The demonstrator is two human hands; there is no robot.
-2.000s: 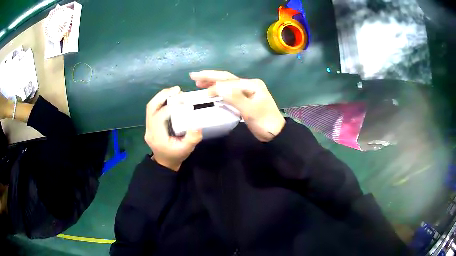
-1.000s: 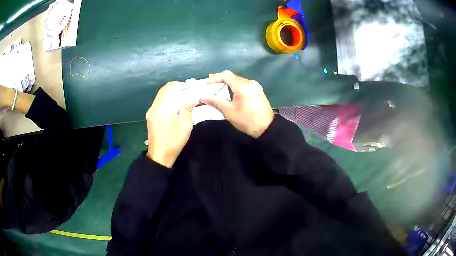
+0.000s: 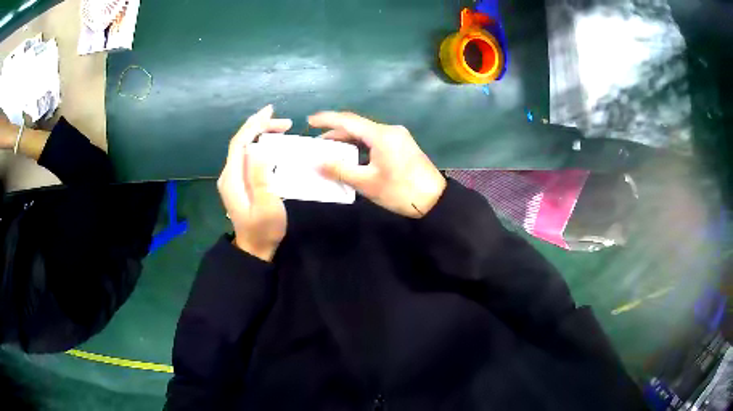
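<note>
A small white carton [image 3: 309, 172] is held between my two hands, in the air at the front edge of the dark green bench. A flat white face of it shows. My left hand [image 3: 255, 189] holds its left end, with the thumb on the face and the fingers behind. My right hand [image 3: 390, 164] holds its right end, with the thumb on the face and the fingers raised over the back edge. The underside of the carton is hidden.
Tape dispenser [image 3: 474, 56] at the back right of the bench. Glossy white sheets [image 3: 619, 68] on the right. Pink ribbed bin [image 3: 554, 207] below the bench edge. Thin pale loop [image 3: 135, 83] at left. A neighbour's hand [image 3: 28, 142] beside white pieces [image 3: 30, 80] on cardboard.
The carton has turned: an earlier side with a dark slot gave way to a flat white face. My hands have shifted on it. The camera view has shifted slightly.
</note>
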